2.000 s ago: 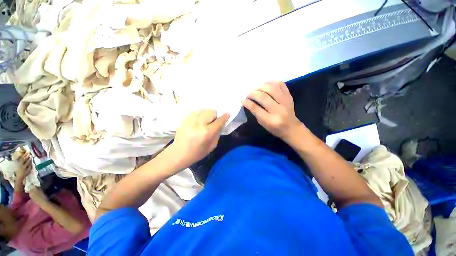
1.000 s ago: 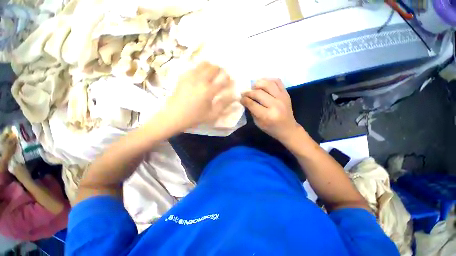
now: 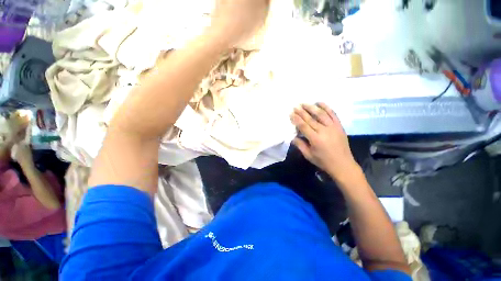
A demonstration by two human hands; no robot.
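Cream cloth lies in a large crumpled heap left of the needle area, and its paler edge hangs over the table's front. My right hand is at the table's front edge, fingers on top and thumb lower, holding the cloth's right end. My left hand is at the top edge of the picture, over the back of the cloth. It is partly cut off and washed out by glare, so its fingers and any grip are hidden. The sewing machine's white head is at the upper right.
A tan block and a ruler scale are on the machine bed. Orange-handled snips lie by a purple-topped container. A person in a reddish top is at left. White paper and cream pieces are at lower right.
My left hand has moved from the front cloth edge up and back to the picture's top. My right hand stays near the table edge. The view has shifted, showing more of the machine.
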